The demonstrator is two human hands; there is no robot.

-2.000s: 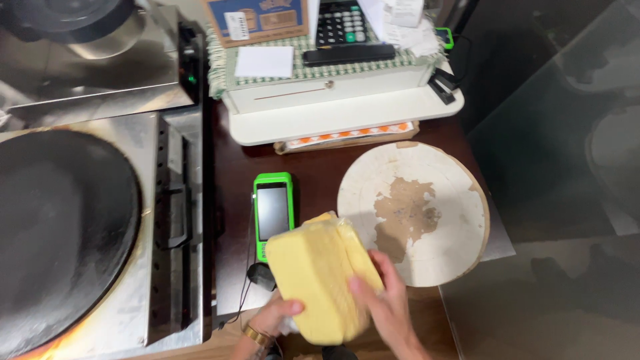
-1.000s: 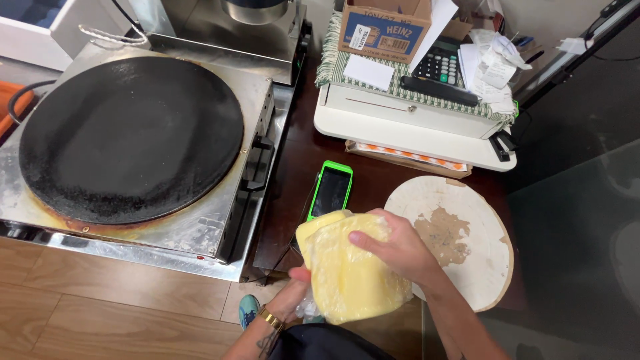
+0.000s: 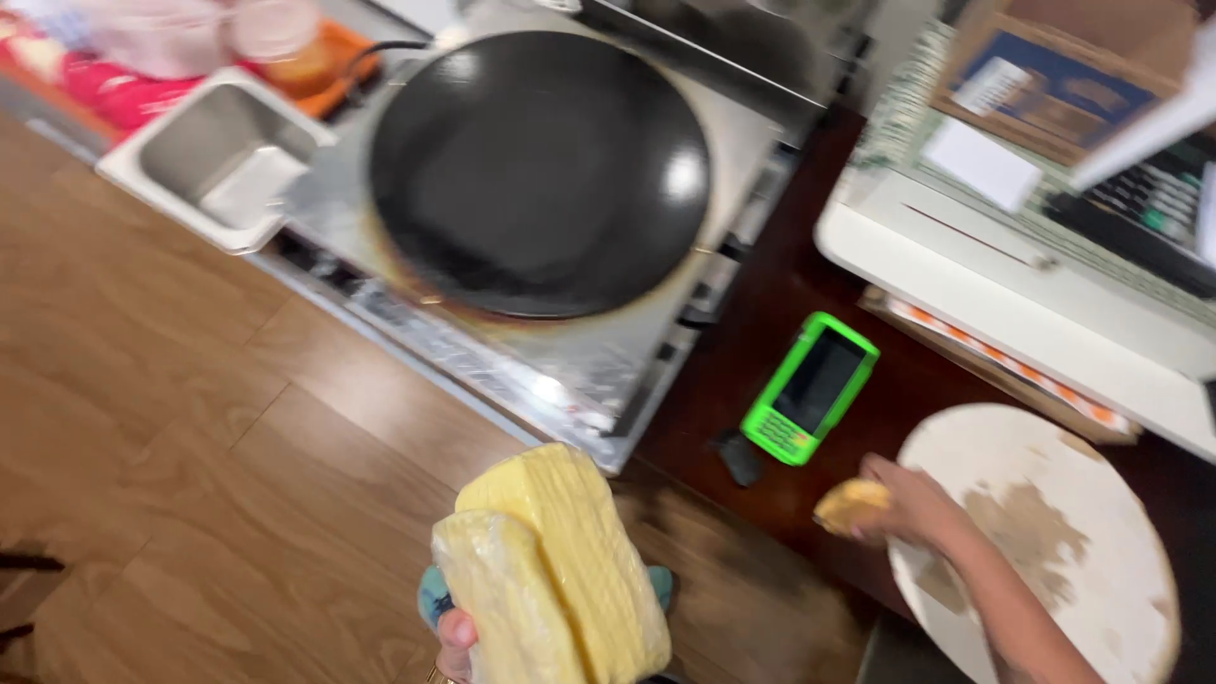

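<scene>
My left hand (image 3: 456,641), at the bottom centre of the head view, holds a pale yellow slab (image 3: 570,570) with clear plastic wrap around part of it; most of the fingers are hidden behind it. The slab looks split or folded into two thick layers. To the right, my right hand (image 3: 898,503) grips a small yellow-orange piece (image 3: 850,505), blurred, over the dark table beside the round board. What this piece is, I cannot tell. A green-cased payment terminal (image 3: 812,388) lies just above that hand.
A round black griddle plate (image 3: 541,171) on a steel base stands upper left, with a steel container (image 3: 228,161) beside it. A worn round board (image 3: 1035,541) lies at right. Behind it are a white drawer unit (image 3: 1007,275), a cardboard box (image 3: 1064,85) and a calculator (image 3: 1154,195).
My right hand has come off the large slab and moved right, now with a small yellow-orange piece in it. My left hand still holds the slab. The view has swung left.
</scene>
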